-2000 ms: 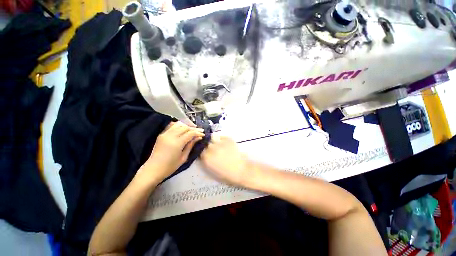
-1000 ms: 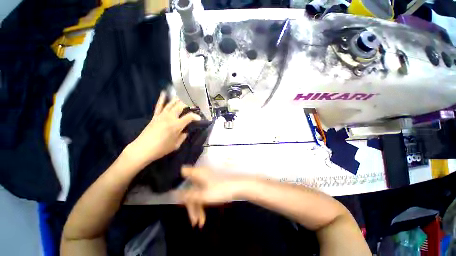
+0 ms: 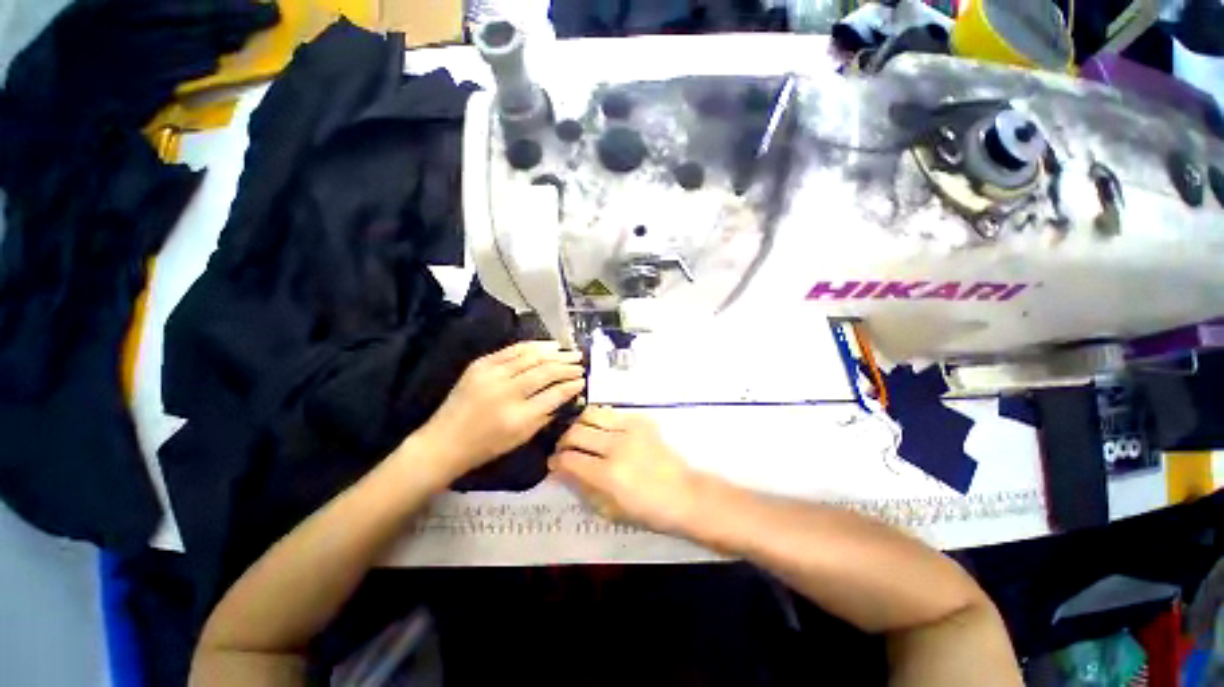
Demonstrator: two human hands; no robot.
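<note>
A large black garment piece (image 3: pixel 309 295) lies spread left of the needle, its right edge at the presser foot (image 3: pixel 585 336) of the white HIKARI sewing machine (image 3: pixel 832 201). My left hand (image 3: pixel 507 403) lies on the cloth just in front of the foot, fingertips pressing its edge. My right hand (image 3: pixel 620 463) is just nearer to me, its fingertips pinching the cloth edge. Small navy-black fabric pieces (image 3: pixel 936 427) lie right under the machine arm, beside snips with blue and orange handles (image 3: pixel 862 365). The fingertips hide the cloth edge.
A narrow black strip (image 3: pixel 1071 456) crosses the table at right, beside a black-and-white patch (image 3: pixel 1125 430). More black cloth (image 3: pixel 74 295) hangs at far left. A red basket (image 3: pixel 1162 644) stands low at right. A printed scale (image 3: pixel 940 511) runs along the table's front.
My right hand, apart from the cloth and blurred a second ago, has moved up to its edge. My left hand has moved slightly right and down. The cloth at left is spread differently.
</note>
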